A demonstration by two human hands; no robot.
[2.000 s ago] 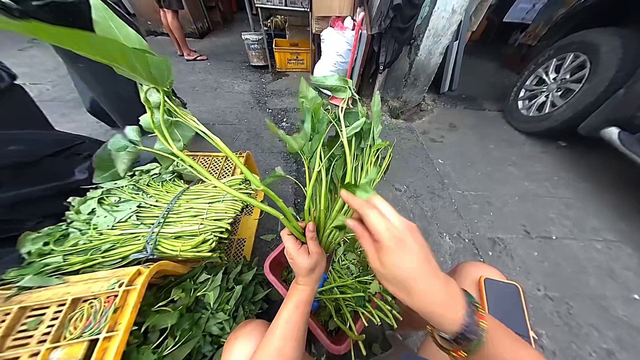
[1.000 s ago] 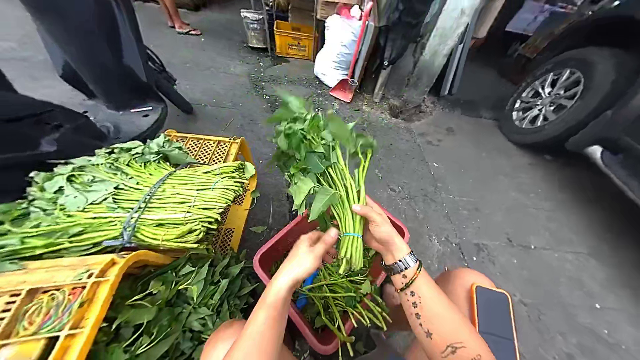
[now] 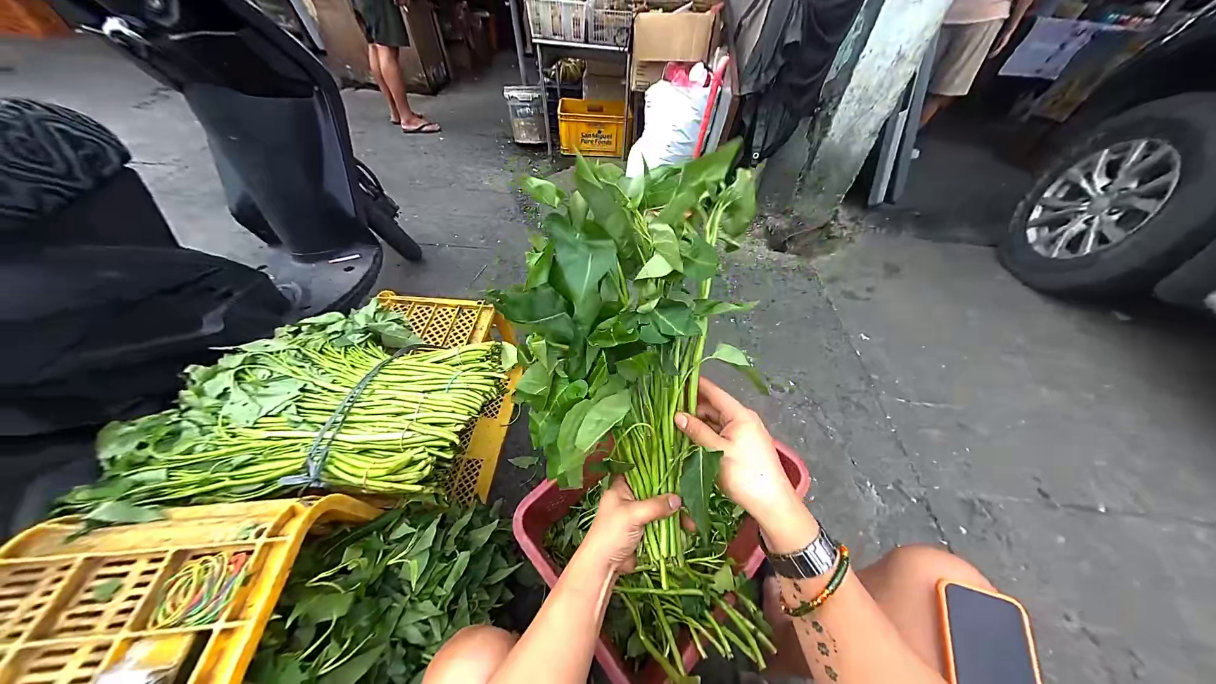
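Note:
An upright bunch of leafy water spinach (image 3: 655,380) stands in my hands above a reddish plastic basin (image 3: 537,518). My left hand (image 3: 632,522) is closed around the lower stems. Higher up on the right, my right hand (image 3: 736,442) rests on the stems with its thumb and fingers. Cut stems and leaves (image 3: 703,608) lie in the basin below. To the left, a large tied bundle of greens (image 3: 408,418) rests on a yellow plastic crate (image 3: 489,446), with a dark strap around it.
Loose leaves (image 3: 399,579) lie beside a nearer yellow crate (image 3: 57,532) holding rubber bands (image 3: 201,589). A phone (image 3: 990,632) rests on my right thigh. A black scooter (image 3: 285,161) stands at left, a car wheel (image 3: 1102,199) at right. A person's legs (image 3: 389,81) show behind.
One second ago the bunch had a blue band visible near its stem ends; now the bunch is fuller and held higher, and my left hand has closed around its stems.

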